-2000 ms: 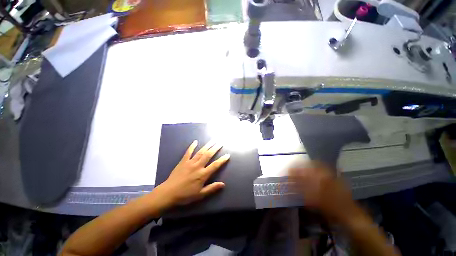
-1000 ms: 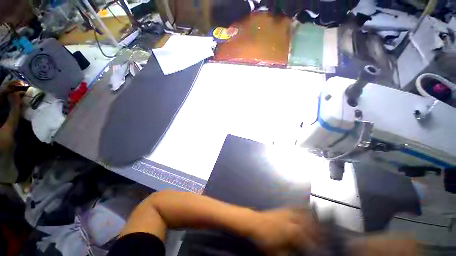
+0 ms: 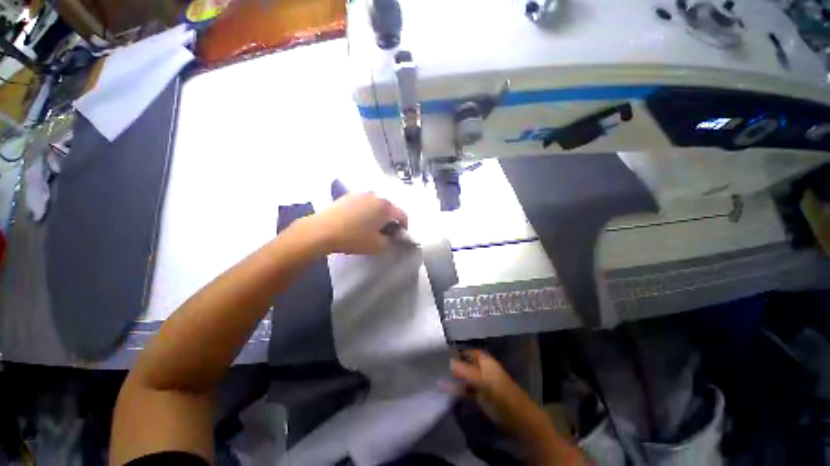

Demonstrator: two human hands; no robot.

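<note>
A light grey panel (image 3: 387, 305) hangs over the table's front edge on top of a dark grey panel (image 3: 300, 328). My left hand (image 3: 364, 224) grips the light panel's upper end just left of and below the presser foot, with a bit of dark fabric at its fingers. My right hand (image 3: 482, 382) holds the right edge of the light panel below the table edge. The needle area of the machine head (image 3: 414, 173) is washed out by glare, so contact with the fabric cannot be told.
A dark shaped piece (image 3: 582, 227) lies right of the needle, its tip over the edge ruler (image 3: 510, 301). Long dark panels (image 3: 109, 218) with a pale piece (image 3: 136, 82) on top lie at the left. Crumpled pale fabric (image 3: 655, 400) is below the table, right.
The light grey panel has come into view over the dark one. My left hand has moved up near the presser foot and my right hand down to the panel's edge. The camera view has swung back right.
</note>
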